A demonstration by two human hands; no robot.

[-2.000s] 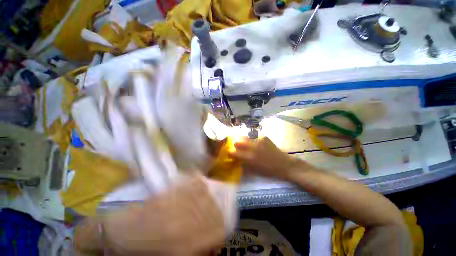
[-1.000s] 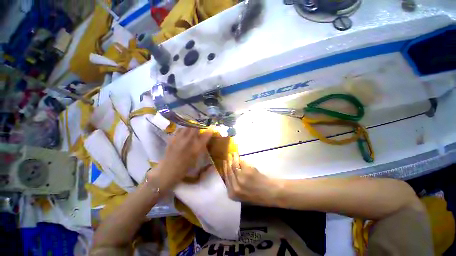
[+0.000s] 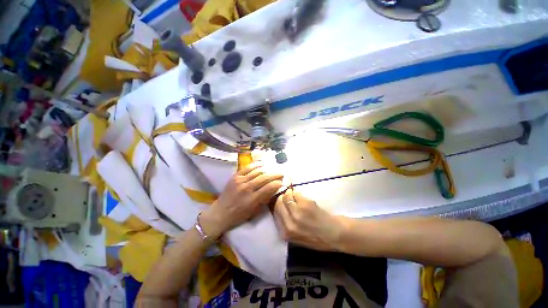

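Note:
A small yellow piece (image 3: 245, 160) lies at the lit presser foot (image 3: 275, 143), partly under my left hand. My left hand (image 3: 249, 192) is flat on the cloth just in front of the needle. My right hand (image 3: 303, 219) pinches the cloth edge beside it, fingers closed. A white fabric panel (image 3: 261, 243) with a yellow edge hangs from under my hands over the table's front edge. What lies under my fingers is hidden.
Scissors (image 3: 408, 144) with green and yellow handles lie right of the needle. White and yellow panels (image 3: 174, 174) are heaped at left. The white machine head (image 3: 360, 72) spans the back. A beige machine (image 3: 45, 201) stands far left. Yellow cloth (image 3: 526, 271) is low at right.
Since one second ago, my left hand has moved right and down, flatter over the cloth. Less yellow shows between my hands. Earlier, my left hand was a blur with lifted white cloth near it.

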